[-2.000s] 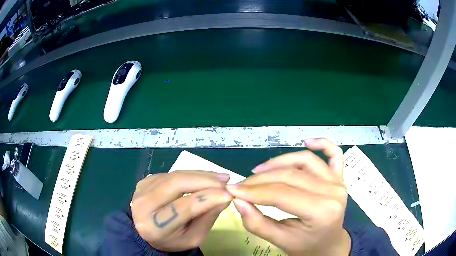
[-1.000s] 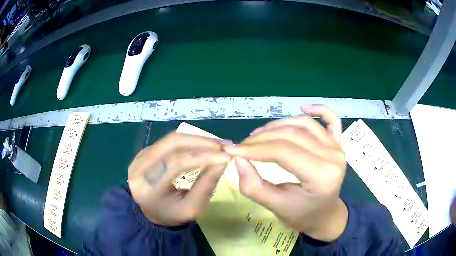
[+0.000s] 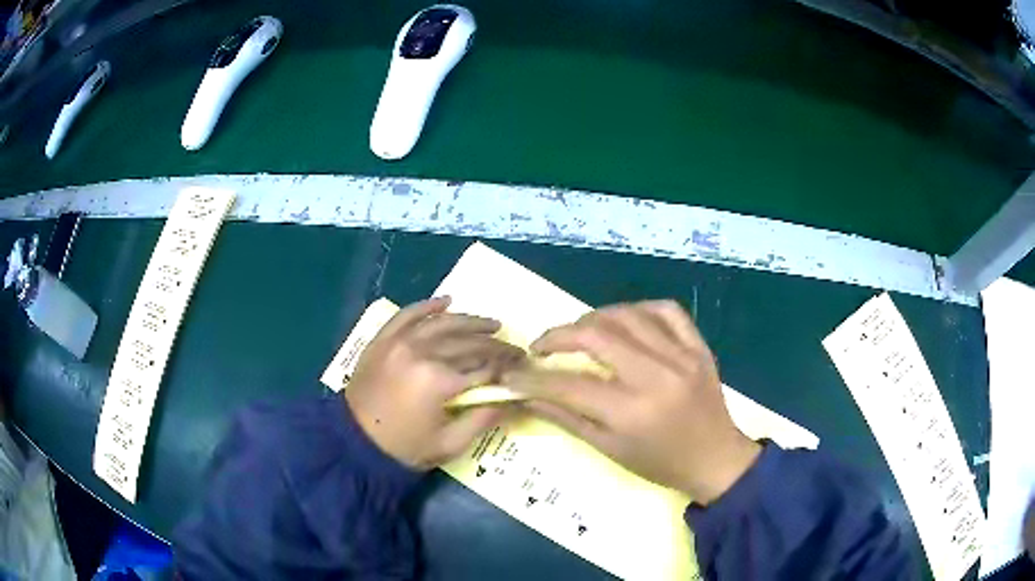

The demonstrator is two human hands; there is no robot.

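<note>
My left hand (image 3: 414,392) and my right hand (image 3: 653,397) meet over the paper pile; their fingers are blurred and overlap. A curled yellow edge of a sheet (image 3: 486,396) shows between my left thumb and fingers. What my right fingertips hold is hidden. Under my hands lies a pale yellow label sheet (image 3: 556,497) with small black print, slanting down to the right. A large white sheet (image 3: 511,284) shows beneath it. A short printed corner (image 3: 361,340) sticks out left of my left hand. No clear film can be made out.
Three white handheld devices with black panels (image 3: 417,91) lie on the green belt, beyond a scuffed whitish rail (image 3: 545,216). A left label strip (image 3: 159,329), a right label strip (image 3: 908,426) and a translucent bottle-like block (image 3: 59,312) lie on the worktop. A grey post (image 3: 999,255) stands right.
The view has shifted, so belt and rail sit higher. My hands have gone from pinching fingertip to fingertip to lying lower over the yellow sheet, which now slants more.
</note>
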